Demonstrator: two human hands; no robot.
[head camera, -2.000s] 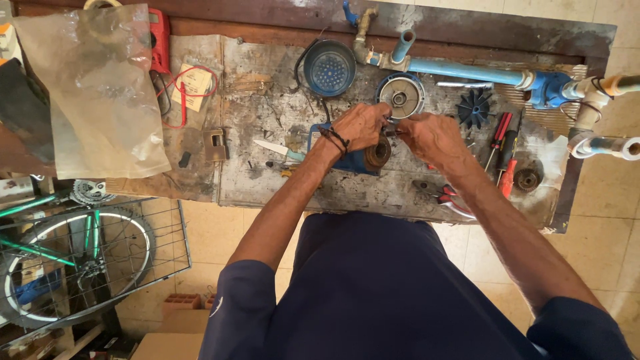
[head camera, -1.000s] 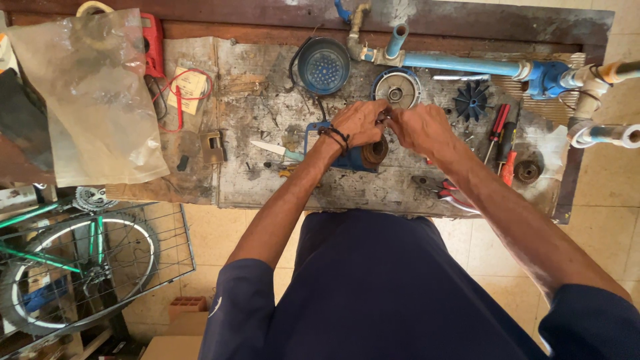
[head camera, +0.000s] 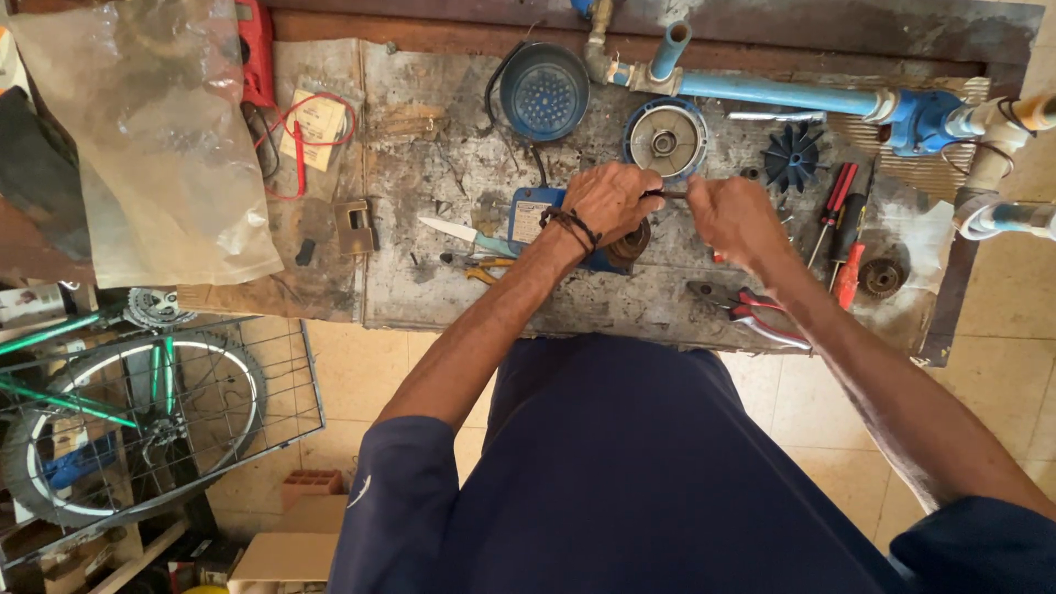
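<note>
My left hand (head camera: 609, 202), with dark cords at the wrist, closes over a small part above the blue motor housing (head camera: 528, 216), partly hiding that housing. A thin dark rod (head camera: 672, 195) runs between the fingertips of both hands; what it is cannot be told. My right hand (head camera: 733, 216) pinches its right end. Copper-coloured motor windings (head camera: 629, 246) show just below my left hand. The round pump or motor cover (head camera: 665, 142) with a blue rim lies just beyond both hands. A black fan impeller (head camera: 791, 157) rests to the right.
A blue perforated bowl-shaped cover (head camera: 544, 91) stands behind. Blue pipework (head camera: 775, 91) crosses the bench's back right. A knife (head camera: 470, 235) and yellow-handled pliers (head camera: 487, 266) lie left, red-handled pliers (head camera: 755, 313) and screwdrivers (head camera: 832, 202) right. A plastic bag (head camera: 165, 148) covers the far left.
My hands have moved apart, my right hand to the right, and the dark rod now shows between them. My left hand stays over the motor housing.
</note>
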